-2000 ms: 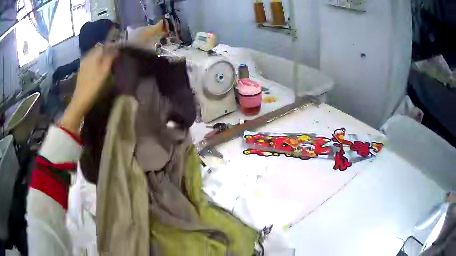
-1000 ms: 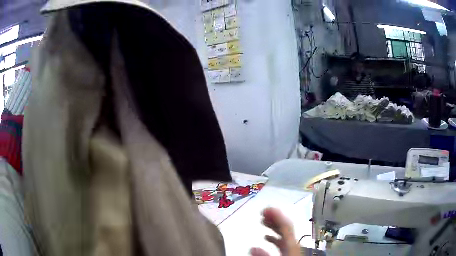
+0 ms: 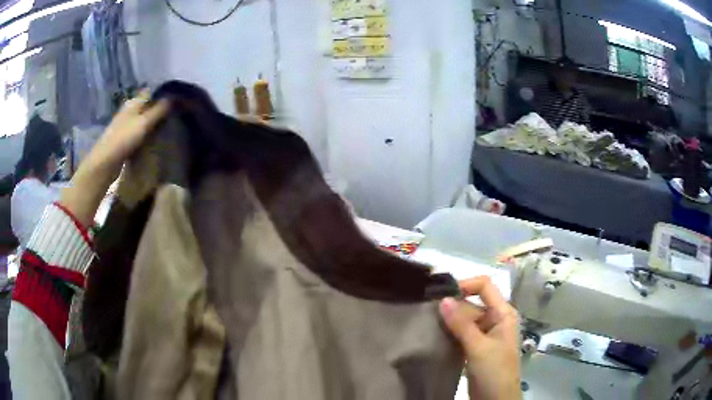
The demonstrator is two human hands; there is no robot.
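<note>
A large cloth piece (image 3: 312,328), grey-brown with a dark brown band (image 3: 336,234) along its top edge, hangs in front of me. My left hand (image 3: 129,137) holds it up by the dark part at the upper left. My right hand (image 3: 484,328) pinches the band's right end between thumb and fingers. The band sags between the hands. Tan and dark folds hang below my left hand. The cloth hides much of the table and its lower edge is out of the picture.
The cream sewing machine head (image 3: 601,289) is at the right, with a cream ring (image 3: 525,250) on it and a control panel (image 3: 681,251) behind. A white pillar (image 3: 382,133) stands ahead. Pale cloth (image 3: 558,148) lies on a far table. People are at the far left and back right.
My right hand has come up and taken the band's right end, which hung free before. The cloth is spread wider to the right. My left hand now shows at the upper left.
</note>
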